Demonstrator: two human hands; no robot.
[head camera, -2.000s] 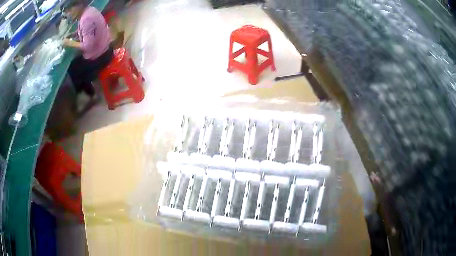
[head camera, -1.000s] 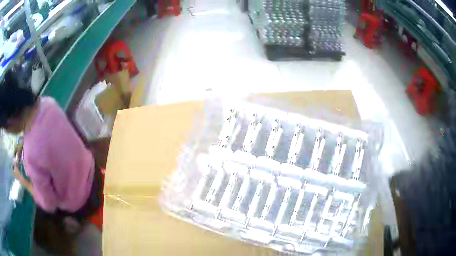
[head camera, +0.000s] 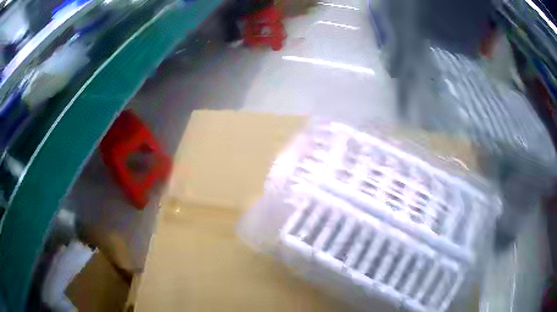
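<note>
A large tan carton (head camera: 207, 262) fills the lower middle of the view, with shiny tape across its top. A clear blister tray (head camera: 262, 228) lies askew on the right part of its top. Two rows of white-and-silver parts (head camera: 372, 244) sit in the tray; they are blurred. Neither of my hands is in view.
A green-topped workbench (head camera: 91, 116) runs along the left. A red stool (head camera: 135, 159) stands beside it, and another red stool (head camera: 265, 28) is farther ahead. An open carton (head camera: 101, 283) is at the lower left. Blurred grey stacked goods (head camera: 488, 97) are at the right.
The person in pink has left the view on the left. The tray appears farther right and more tilted on the carton. The stacked goods ahead now appear closer, at the right.
</note>
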